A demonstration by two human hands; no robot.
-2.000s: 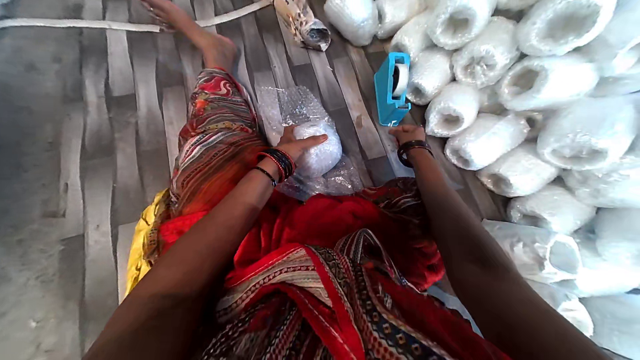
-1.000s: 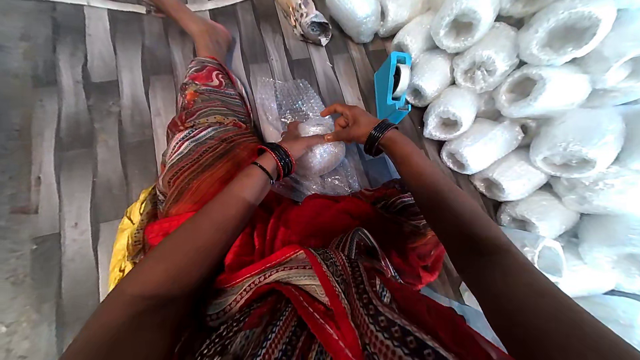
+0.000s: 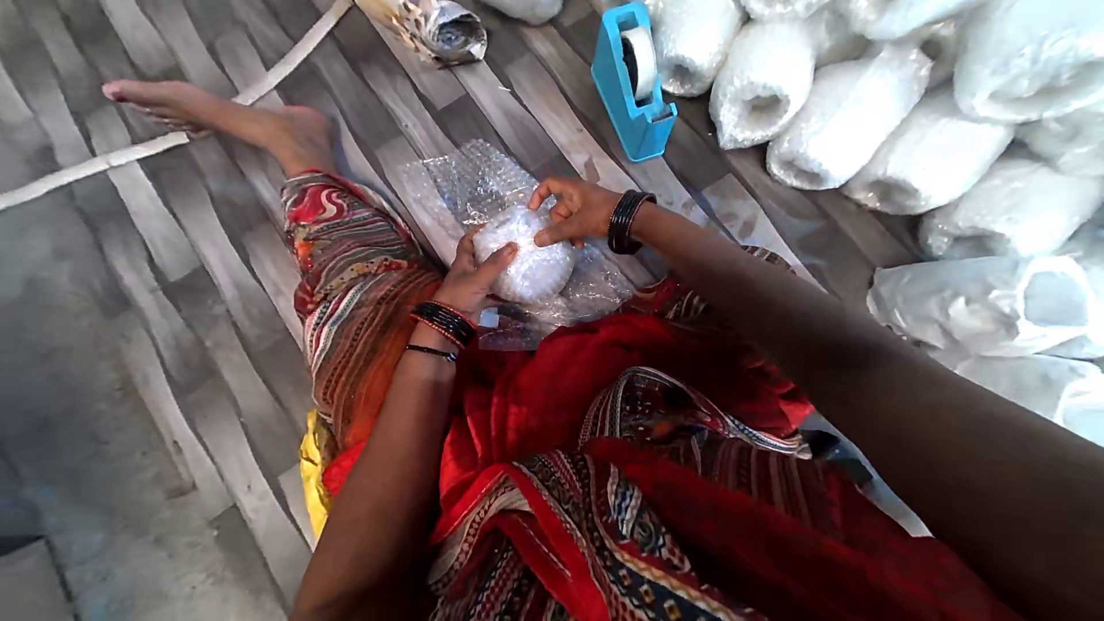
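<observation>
A rounded white bundle in bubble wrap (image 3: 528,263) rests on a loose sheet of bubble wrap (image 3: 483,183) on the floor, just beyond my lap. My left hand (image 3: 476,269) grips its left side, the thumb lying on top. My right hand (image 3: 580,214) is at its upper right, thumb against the wrap and fingers curled; whether it pinches anything is too small to tell. Up and to the right stands a blue tape dispenser (image 3: 625,95) with a roll of tape (image 3: 639,65) in it, apart from both hands.
Many bubble-wrapped bundles (image 3: 841,116) are piled at the right, with clear plastic-wrapped ones (image 3: 975,304) below. At the top lies a crumpled wrapped roll (image 3: 435,33). A white strip (image 3: 95,164) crosses the floor under my outstretched foot (image 3: 224,121). Yellow material (image 3: 316,470) shows beside my leg.
Two seconds ago my right hand was below the tape dispenser; it then came over to the bundle and remains there. My left hand has stayed on the bundle. The view has shifted.
</observation>
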